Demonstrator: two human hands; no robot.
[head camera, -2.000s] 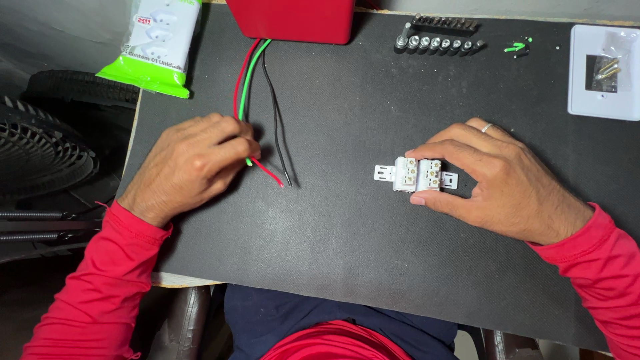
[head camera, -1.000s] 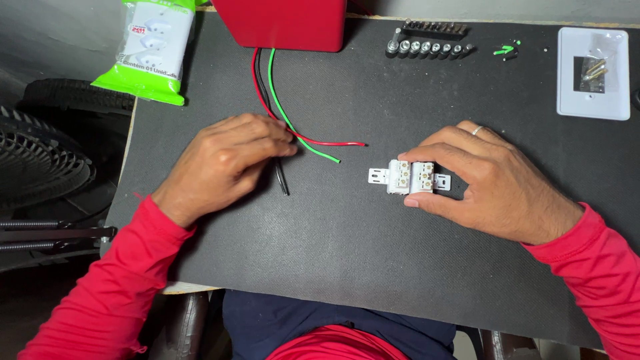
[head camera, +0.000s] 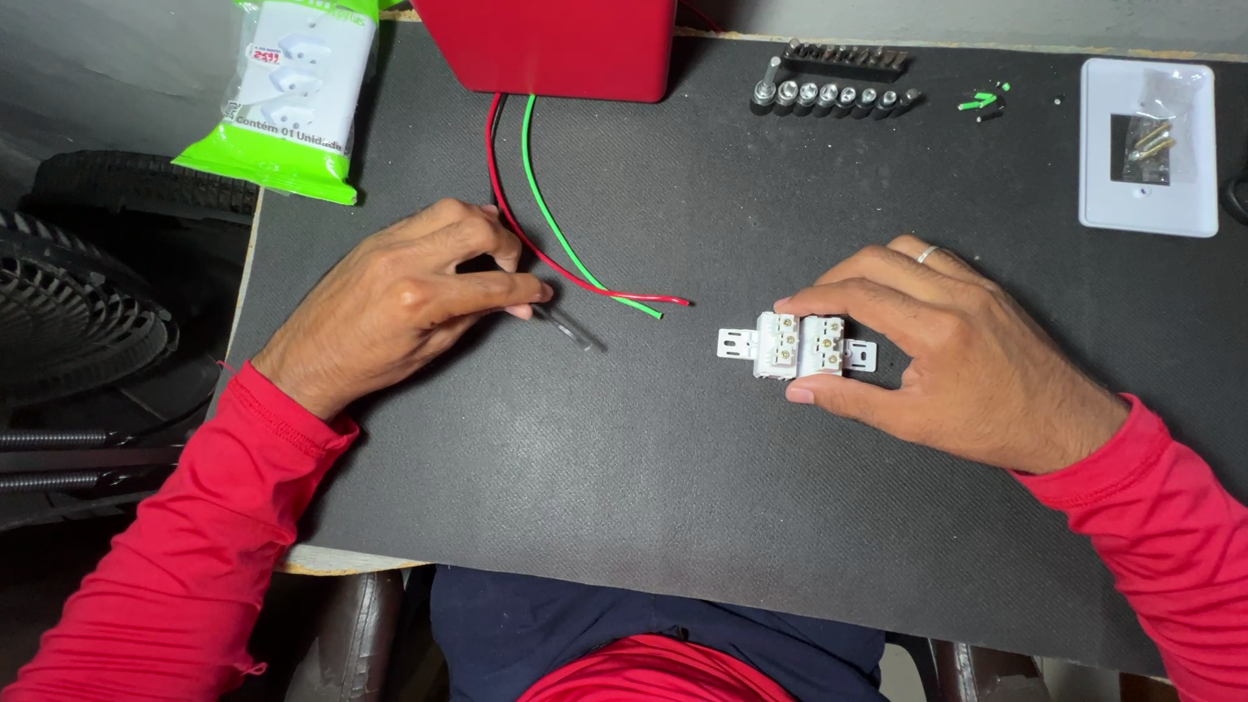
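Note:
My left hand (head camera: 419, 292) pinches the black wire (head camera: 565, 327) between thumb and index finger, its end poking out to the right, slightly blurred. A red wire (head camera: 556, 261) and a green wire (head camera: 551, 210) come out from under a red box (head camera: 556, 49) and cross just right of that hand; their ends lie on the black mat. My right hand (head camera: 916, 341) holds a white outlet module on its mounting strap (head camera: 778, 346) by its upper and lower edges, thumb below and fingers above. Brass-coloured screw terminals on the module face up.
Upper left lies a green and white outlet package (head camera: 302, 97). At the back are a row of sockets (head camera: 829, 97), a bit holder (head camera: 843, 58) and green insulation scraps (head camera: 978, 100). A white faceplate (head camera: 1148, 210) with bagged screws lies upper right. A black fan (head camera: 68, 302) stands left.
The red and green wires, earlier in my left hand, now lie released to its right. My left hand has kept the black wire. The right hand still holds the module.

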